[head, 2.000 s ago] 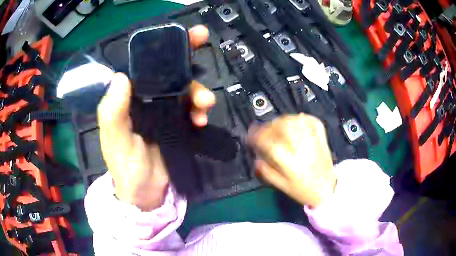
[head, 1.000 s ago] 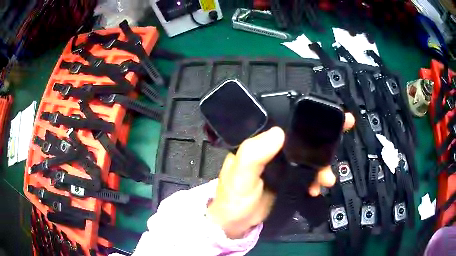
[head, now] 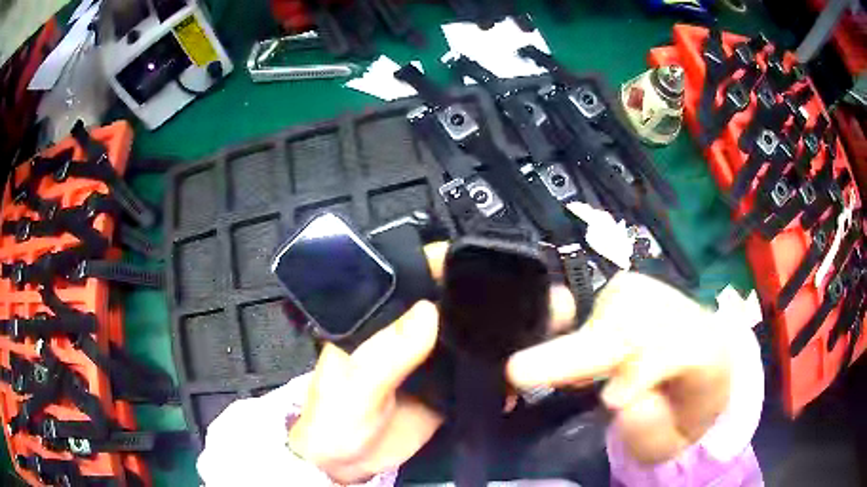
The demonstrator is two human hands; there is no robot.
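My left hand [head: 371, 404] holds two smartwatches with dark screens facing up. One watch [head: 333, 276] is tilted at the left, beyond my thumb. The other watch [head: 496, 300] is upright at the right, with my fingertips showing at its sides and its strap [head: 475, 409] hanging down. My right hand [head: 656, 366] is at the right, its index finger stretched toward the lower edge of the right watch. Its other fingers look curled; whether they hold anything is hidden. The dark foam tray [head: 257, 257] lies below, with watches back side up on its right part, such as one watch [head: 456, 121].
Orange-red trays with watches stand at the left [head: 114, 162] and right [head: 794, 352]. A white machine [head: 171, 67], a metal frame [head: 295, 62], white wipes [head: 494, 43] and a squat bottle [head: 654, 105] are at the back. Another wipe [head: 604, 233] lies on the watches.
The view has swung to the right. My right hand has come in beside the right watch; a second ago only a pink sleeve showed at the edge. My left hand still holds both watches.
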